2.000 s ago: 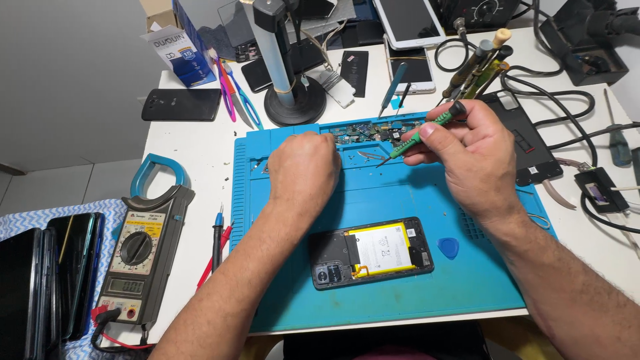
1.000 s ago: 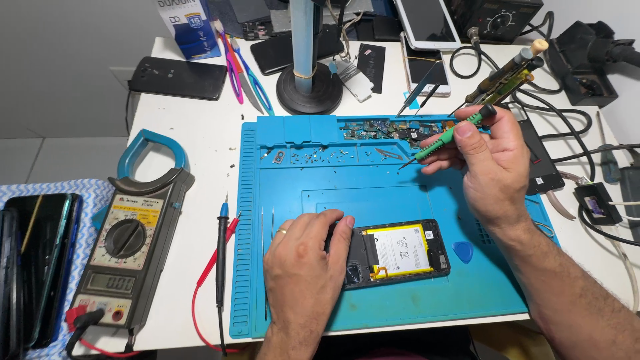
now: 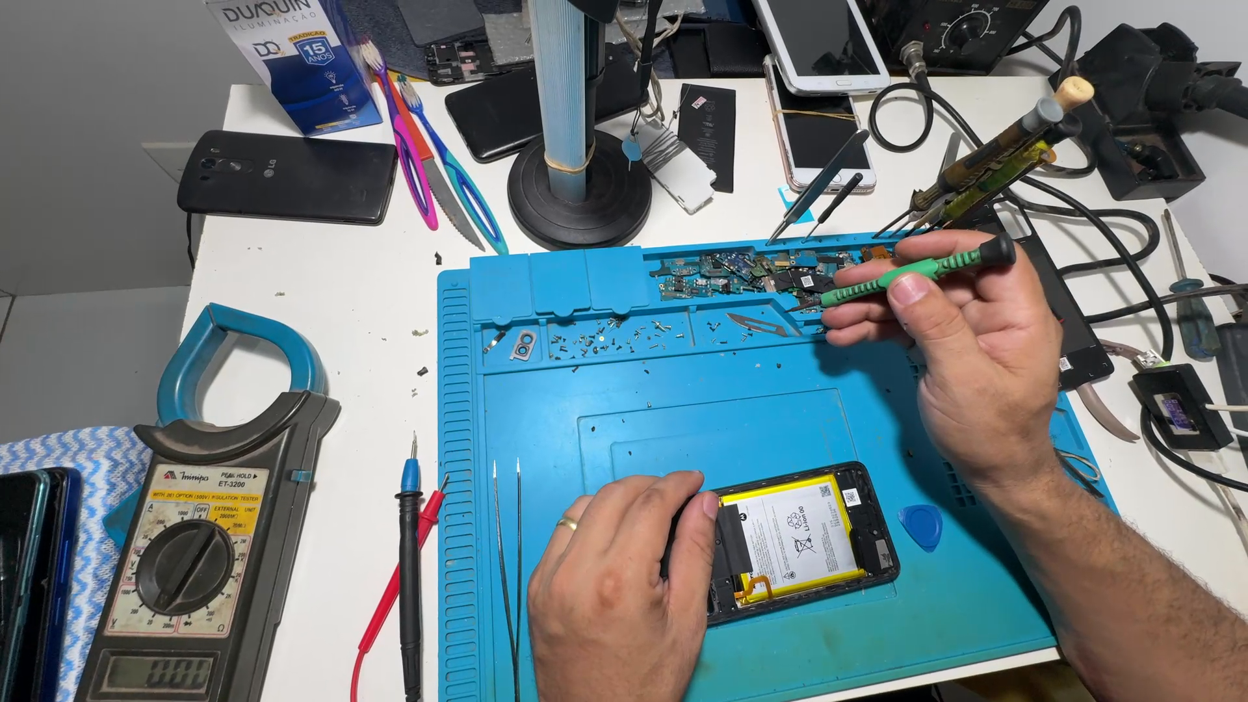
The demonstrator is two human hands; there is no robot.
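My left hand (image 3: pixel 619 585) rests over the left end of an opened smartphone (image 3: pixel 882 556), whose battery (image 3: pixel 790 531) with yellow edges shows. A green precision screwdriver (image 3: pixel 902 278) with a black cap is held in the fingers of my right hand (image 3: pixel 960 351), above the right part of the blue silicone repair mat (image 3: pixel 702 409). The driver's tip is close to the mat's parts tray and is hard to make out. Small screws (image 3: pixel 604 339) and a blade (image 3: pixel 760 324) lie in the tray, with circuit boards (image 3: pixel 731 273) behind them. A blue plastic pick (image 3: pixel 920 527) lies right of the phone.
A clamp meter (image 3: pixel 195 546) and test probes (image 3: pixel 409 565) lie on the left, with tweezers (image 3: pixel 507 575) on the mat's left side. Behind the mat are a lamp stand (image 3: pixel 578 190), a black phone (image 3: pixel 288 177) and toothbrushes (image 3: pixel 448 161). Upright tools (image 3: pixel 994 161) and cables stand back right.
Two seconds ago my left hand was at the mat's parts tray; it has since come down onto the phone. My right hand keeps hold of the green screwdriver.
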